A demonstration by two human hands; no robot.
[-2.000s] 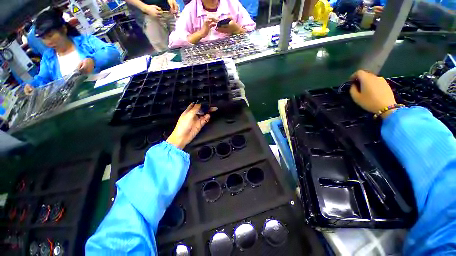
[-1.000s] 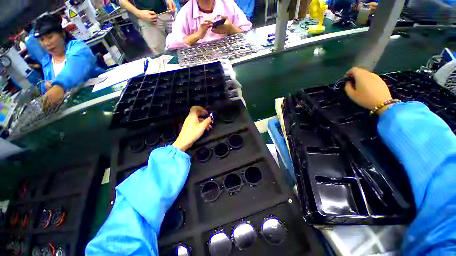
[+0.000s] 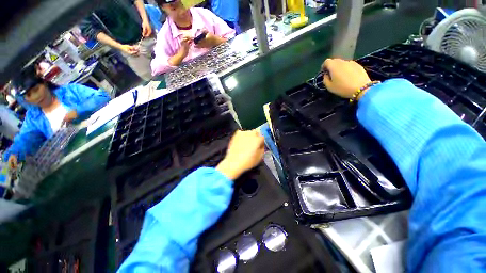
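Observation:
My left hand point(image 3: 244, 152) is curled over the right edge of the dark foam tray point(image 3: 250, 213); whether it holds anything is hidden. Round watch heads point(image 3: 275, 237) lie in a row in the tray's near pocket, with pale glare on them. Another dark disc point(image 3: 249, 187) shows just below my left hand. My right hand point(image 3: 343, 78) is at the far edge of the glossy black blister trays point(image 3: 323, 193), fingers curled around a small dark ring-like part that is only partly visible.
A black small-pocket tray point(image 3: 162, 118) lies beyond the foam tray. Another foam tray point(image 3: 64, 229) is at left. More black trays and a white fan point(image 3: 462, 43) are at right. A metal post point(image 3: 347, 29) rises behind. People in blue and pink smocks sit across the green bench.
The view has shifted and tilted. My left hand has moved from the foam tray's far pockets toward its right edge, nearer to me. My right hand stays at the blister trays.

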